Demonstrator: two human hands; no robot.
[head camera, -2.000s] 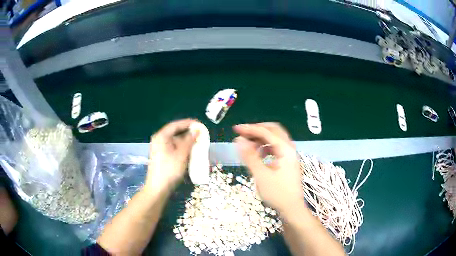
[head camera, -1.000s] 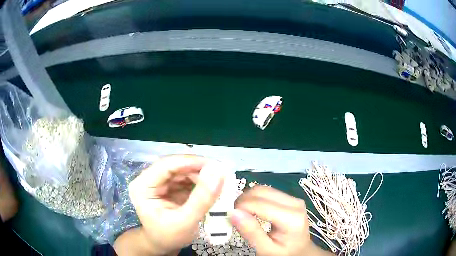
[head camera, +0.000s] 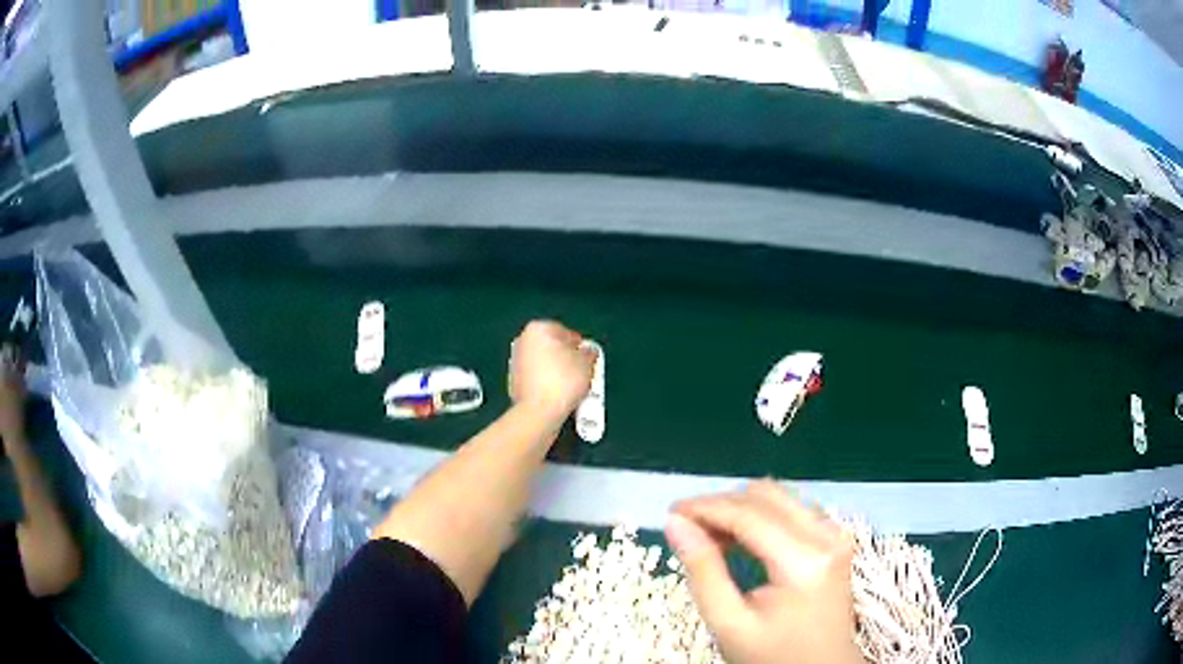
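Note:
My left hand (head camera: 549, 367) reaches over the conveyor, its fingers closed at the upper end of a long white car piece (head camera: 592, 405) with dark slots. The fingertips are partly hidden. My right hand (head camera: 778, 577) is above the worktop, palm partly turned in, thumb and forefinger tips close together; whether a small part is between them cannot be told. A loose heap of small cream parts (head camera: 610, 603) lies left of and partly behind my right hand.
The belt carries other white pieces (head camera: 370, 337) and painted car shells (head camera: 433, 393), (head camera: 789, 392). A grey rail (head camera: 623, 498) edges it. A clear bag of parts (head camera: 214, 506) stands left by the upright (head camera: 123, 195). Cords (head camera: 902, 590) lie right. Another person's arm (head camera: 46, 532) shows at far left.
My left hand has moved from above the heap out to the belt with the white piece. My right hand has parted from the piece and moved right. The view has tilted up.

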